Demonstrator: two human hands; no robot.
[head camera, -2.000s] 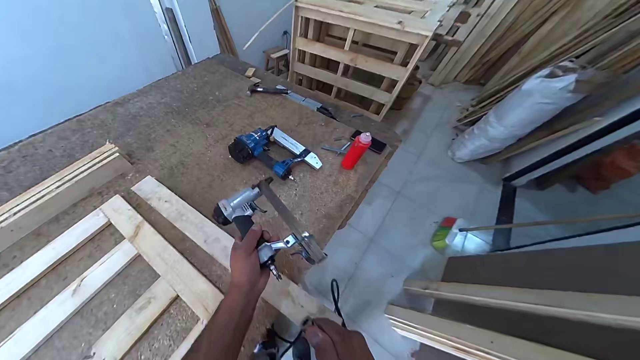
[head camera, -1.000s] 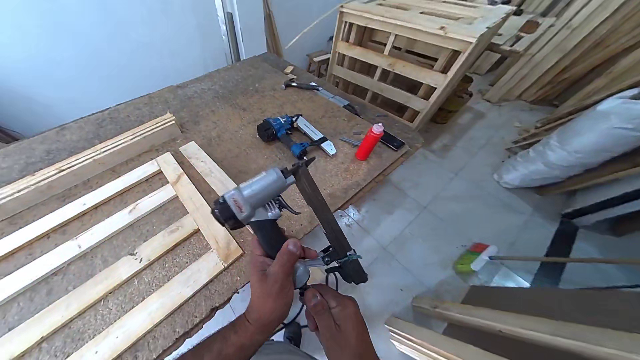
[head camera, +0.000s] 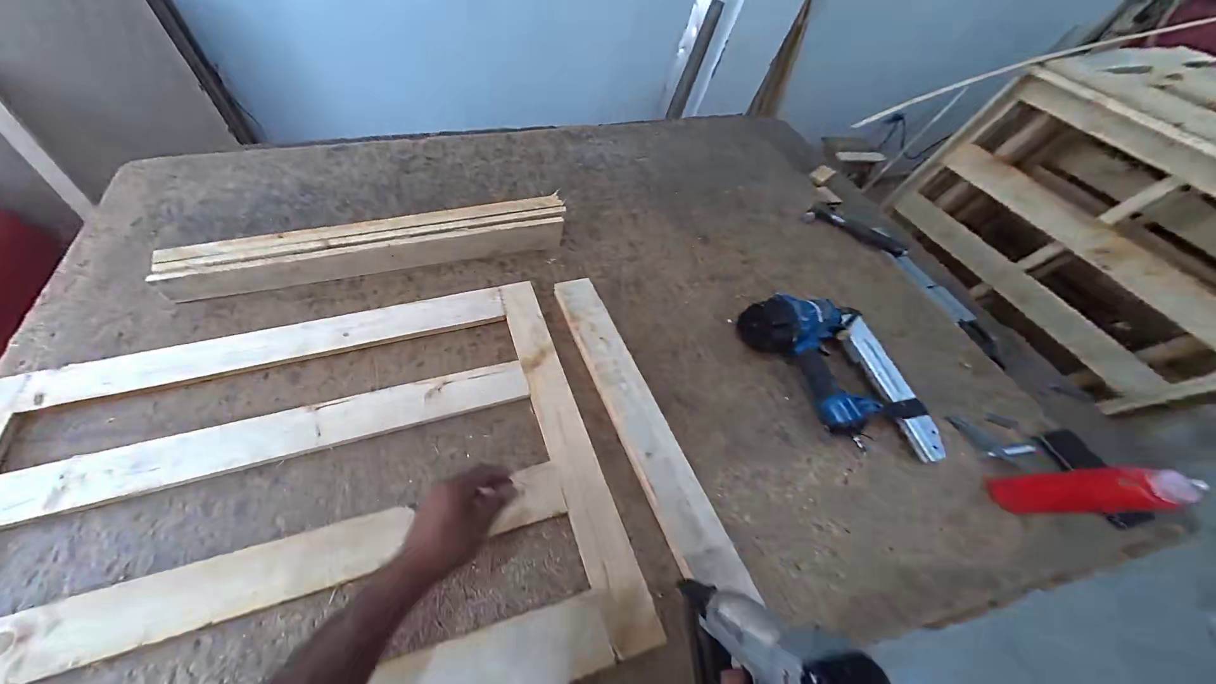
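Note:
My left hand (head camera: 456, 518) is over a slat of the pale wooden slatted frame (head camera: 560, 408), close to its right end piece; its fingers are curled and blurred, and whether it grips anything is unclear. At the bottom edge a silver and black pneumatic nailer (head camera: 760, 632) points up and left beside the frame's corner. Only a fingertip of my right hand (head camera: 733, 675) shows at the nailer; the rest is out of view. A loose wooden board (head camera: 651, 437) lies just right of the frame, with a narrow gap between them.
Stacked wooden strips (head camera: 361, 249) lie behind the frame on the worktable (head camera: 655, 190). To the right are a blue and black nailer (head camera: 826, 361), a hammer (head camera: 860, 231), a red bottle (head camera: 1083, 490) and a dark flat object (head camera: 1069, 448). A wooden crate-like frame (head camera: 1073, 256) stands beyond the table's right edge.
My left hand has left the silver nailer and moved over the slatted frame. The nailer, earlier held up in both hands, is now low beside the frame. The view has swung left.

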